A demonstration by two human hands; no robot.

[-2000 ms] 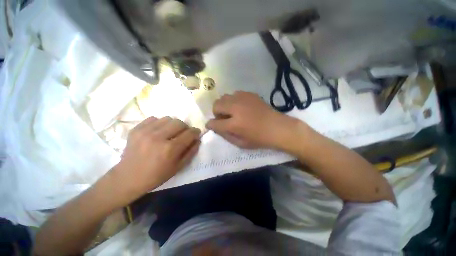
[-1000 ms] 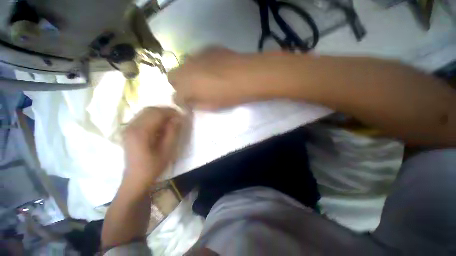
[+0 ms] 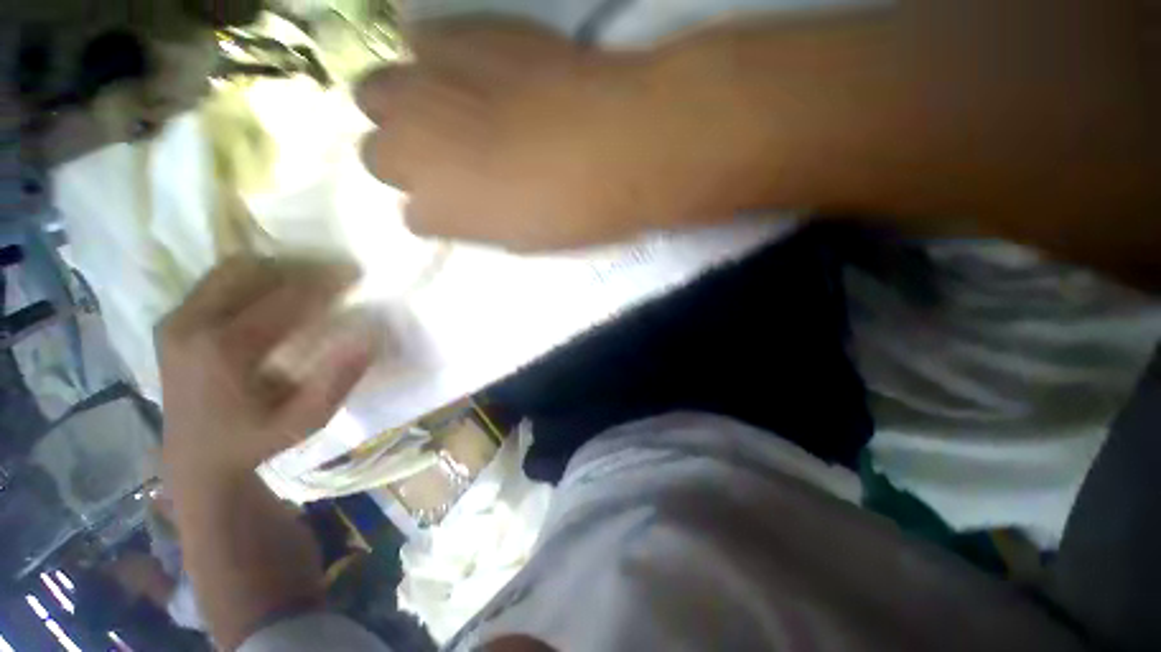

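Note:
The white garment (image 3: 108, 229) lies on the table at the left, brightly lit by the lamp and blurred. My left hand (image 3: 274, 344) is at the left front part of the cloth, fingers bent; whether it pinches cloth is too blurred to tell. My right hand (image 3: 497, 134) is palm down at the top centre, just in front of the needle area, its fingertips at the bright cloth; its grip is hidden by glare and blur. The sewing machine (image 3: 121, 64) shows only as dark, blurred parts at the top left.
The white table's front edge, with a printed ruler (image 3: 624, 259), runs slanting below my right hand. White cloth piles hang below the table at the right (image 3: 980, 369) and below centre (image 3: 478, 548). Blurred workshop things stand at the far left.
The view has swung left and down, so the shears and most of the machine head have left the picture. Both hands are farther left in view and farther apart than two seconds ago.

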